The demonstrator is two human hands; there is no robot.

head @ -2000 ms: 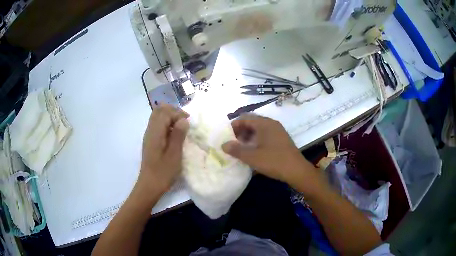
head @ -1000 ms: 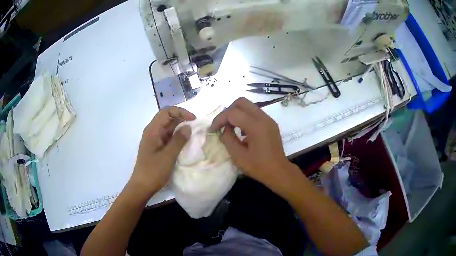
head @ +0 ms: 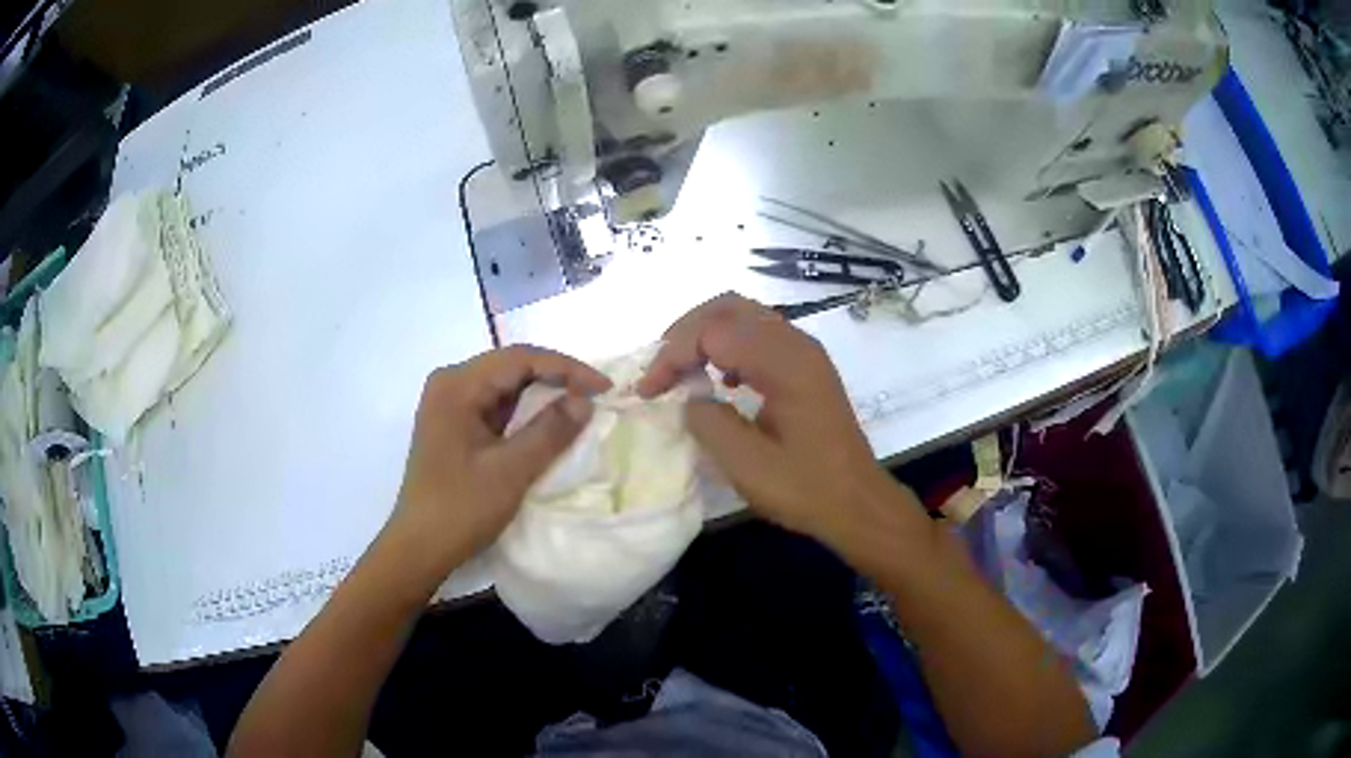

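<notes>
A cream fabric workpiece (head: 600, 555) hangs from both hands over the table's front edge, its lower part above the lap. My left hand (head: 482, 444) grips its upper left edge between thumb and fingers. My right hand (head: 771, 415) grips the upper right edge, with the fingertips of both hands close together. A yellowish fold shows in the opening between them. The lit presser foot and needle area (head: 585, 234) of the sewing machine (head: 830, 74) is just beyond the hands, apart from the cloth.
Black thread snips (head: 978, 240) and a second pair (head: 827, 267) lie right of the needle with thin grey prongs. Stacked cream pieces (head: 126, 319) and a teal basket (head: 101, 541) are left. A blue tray (head: 1286, 222) and scrap bin (head: 1222, 511) are right.
The right hand has moved in beside the left at the cloth's top edge, and the fold they hold has shifted. The machine and table sit slightly further right in view.
</notes>
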